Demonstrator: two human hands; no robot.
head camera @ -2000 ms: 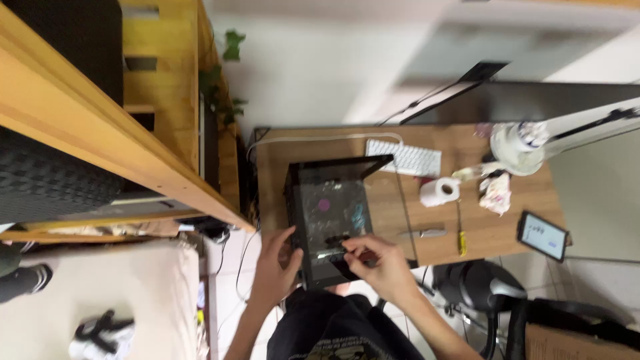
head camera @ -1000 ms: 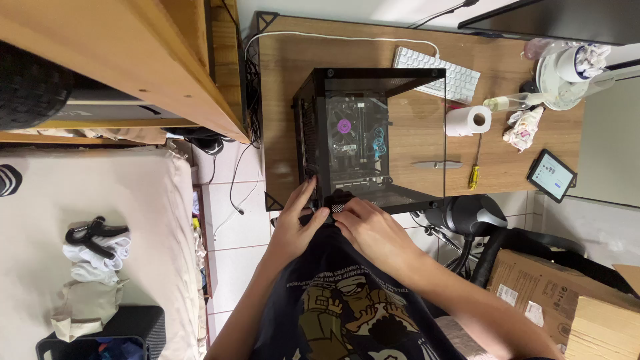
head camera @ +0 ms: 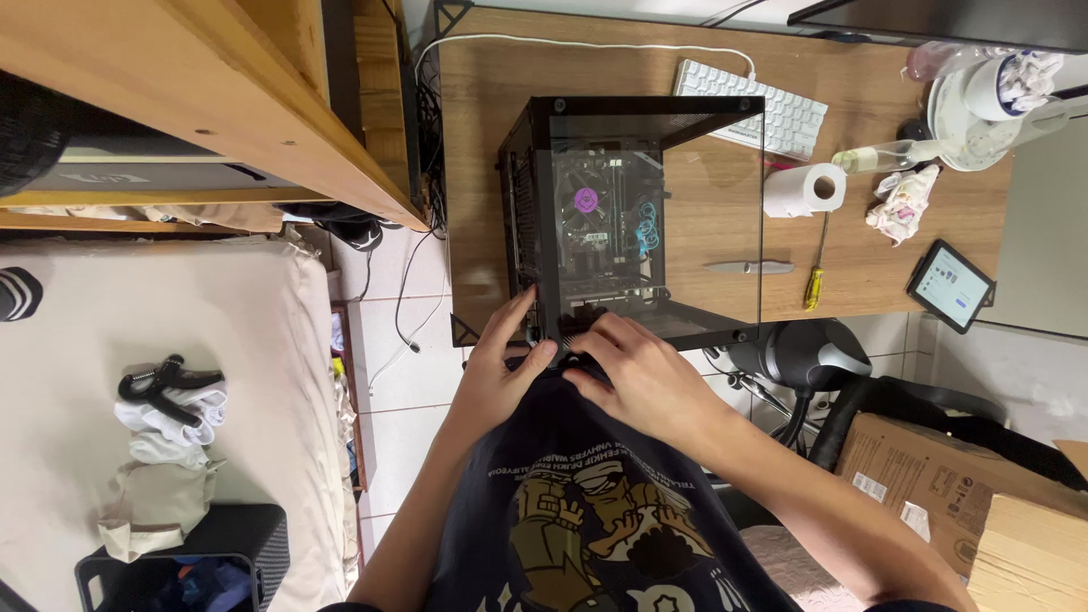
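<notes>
A black computer case (head camera: 544, 229) with a clear side panel stands on the wooden desk. Through the panel show a round fan with a purple centre (head camera: 586, 201) and a coil of light blue cable (head camera: 648, 228). My left hand (head camera: 501, 361) rests at the case's near left corner, fingertips against its edge. Beside it, my right hand (head camera: 625, 365) has bent fingers at the near edge, around something dark. What the right fingers touch is partly hidden, so I cannot tell whether they grip it.
Right of the case lie a white keyboard (head camera: 756, 106), a paper roll (head camera: 803, 189), a knife (head camera: 748, 267), a yellow-handled screwdriver (head camera: 814, 289) and a tablet (head camera: 950, 286). A bed (head camera: 68, 357) is at left, an office chair (head camera: 803, 353) and cardboard box (head camera: 909, 484) at right.
The right hand has moved from near the case's panel, two seconds ago, to its near edge. The left hand stays by the near left corner. The view has shifted.
</notes>
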